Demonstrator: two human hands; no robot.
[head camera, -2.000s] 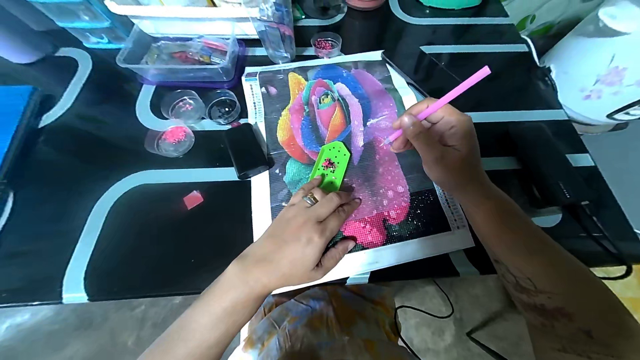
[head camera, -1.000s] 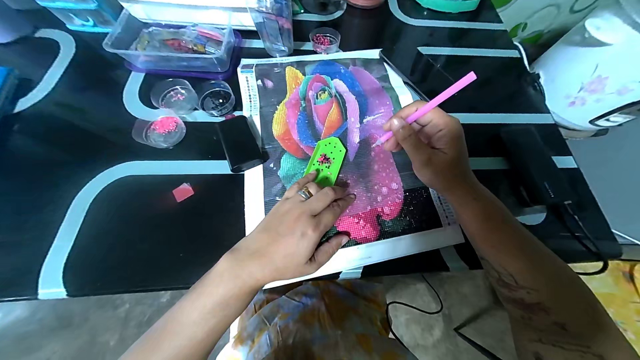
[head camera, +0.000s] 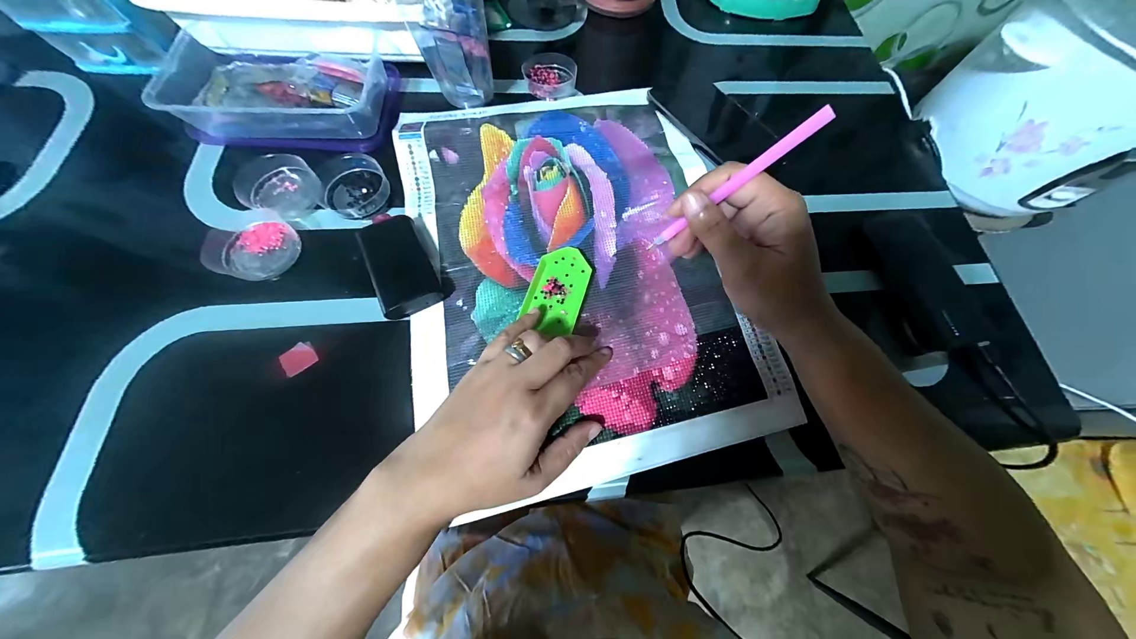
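A diamond painting canvas (head camera: 639, 346) with a multicoloured rose lies on the table. My right hand (head camera: 750, 240) holds a pink applicator pen (head camera: 772, 158), its tip down at the edge of the pink and purple petals. On the canvas lies a green bead tray (head camera: 557, 297) with a small heap of dark and pink beads. The fingertips of my left hand (head camera: 524, 399) rest at the tray's lower end, the palm down over the canvas; whether the fingers grip the tray is unclear.
Left of the canvas are a black box-like object (head camera: 399, 266), small round cups (head camera: 355, 186), pink beads in a cup (head camera: 264, 248) and a pink square (head camera: 298, 358). A clear plastic container (head camera: 266, 120) stands behind. At right are a white appliance (head camera: 1021, 115) and a black cabled device (head camera: 932, 284).
The pen in my right hand has shifted slightly over the canvas. My left hand has stayed at the green tray.
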